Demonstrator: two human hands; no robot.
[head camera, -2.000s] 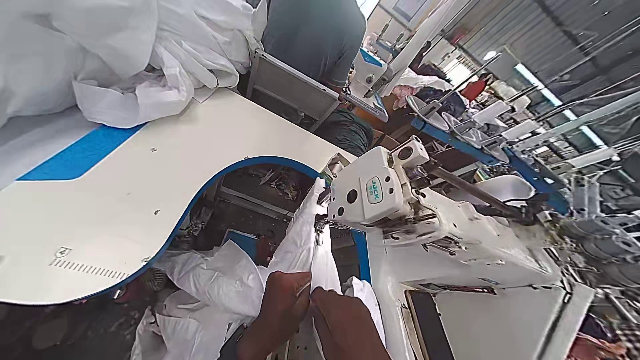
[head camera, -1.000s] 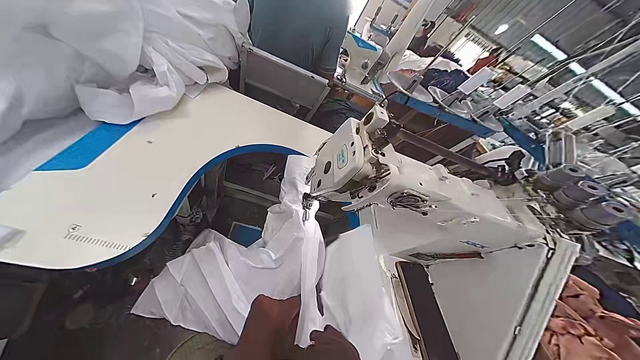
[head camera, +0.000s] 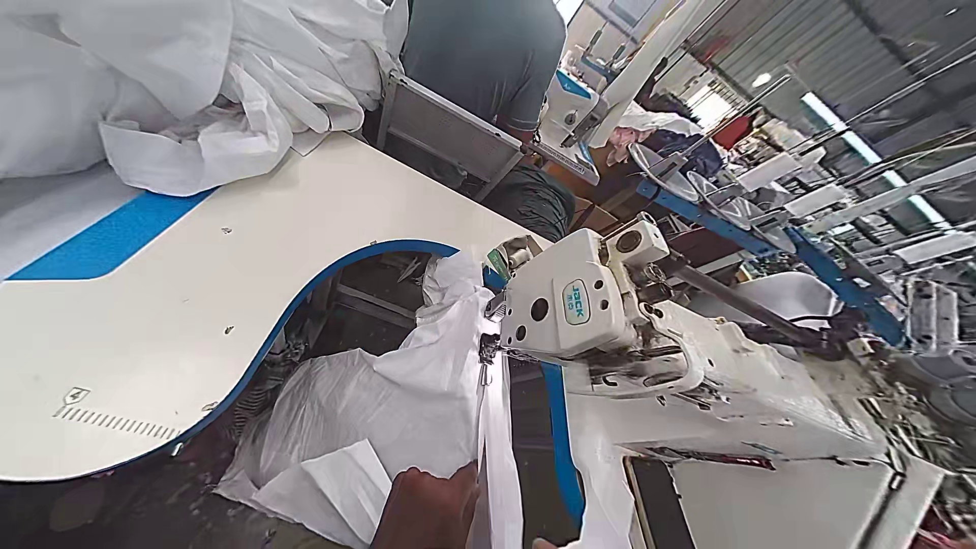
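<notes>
A Jack industrial sewing machine stands right of centre, its needle and presser foot at the left end of its head. White fabric runs under the foot, hangs over the table's cut-out and comes down toward me as a folded strip. My left hand is closed on the fabric's edge, left of the strip and below the foot. Of my right hand only a fingertip shows at the bottom edge, beside the white cloth; what it holds is hidden.
The pale table with a blue-edged curved cut-out lies at left. A large heap of white fabric sits at its back. Beyond a metal-framed chair back a person in a dark shirt is seated. More sewing machines and cloth stand behind.
Both hands were together on the fabric below the foot. The right hand has since dropped almost out of view, while the left remains on the cloth. The fabric below the foot has shifted.
</notes>
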